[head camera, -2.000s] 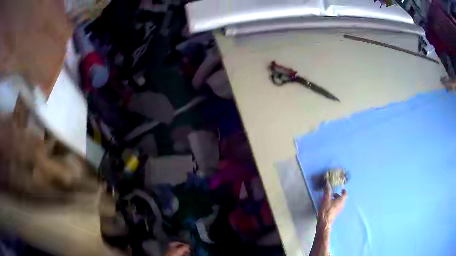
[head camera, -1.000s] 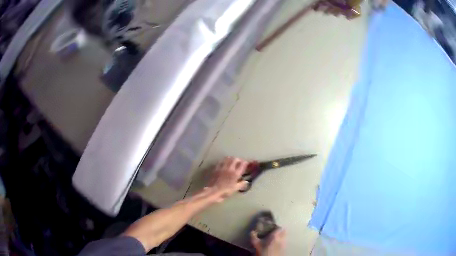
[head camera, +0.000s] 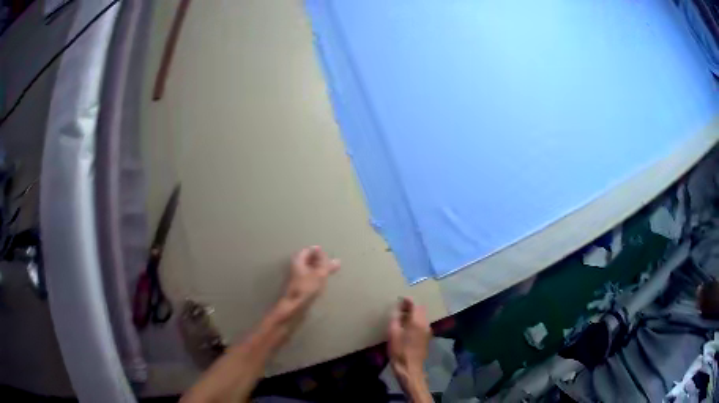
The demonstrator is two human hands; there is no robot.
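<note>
The light blue fabric lay (head camera: 504, 118) is spread on the right part of the table, its frayed near-left edge showing lower plies. My left hand (head camera: 310, 271) is over the beige table (head camera: 252, 173), left of the fabric, fingers bent, with nothing seen in it. My right hand (head camera: 410, 334) is at the table's near edge, just below the fabric corner, fingers curled; whether it holds anything is unclear. The fabric shears (head camera: 160, 256) lie at the left, handles toward me. The weight block (head camera: 201, 329) lies beside their handles, slightly blurred.
A white roll (head camera: 75, 197) and a thin pinkish-grey tube (head camera: 112, 181) run along the left. A brown flat strip (head camera: 170, 51) lies at the top left. Pale underlay paper (head camera: 552, 248) shows under the fabric's near edge. Cloth scraps and grey cloth (head camera: 646, 330) are on the green floor at the right.
My left hand has let go of the shears, which now lie at the left. The block has left my right hand and lies beside them. The view has turned toward the fabric corner.
</note>
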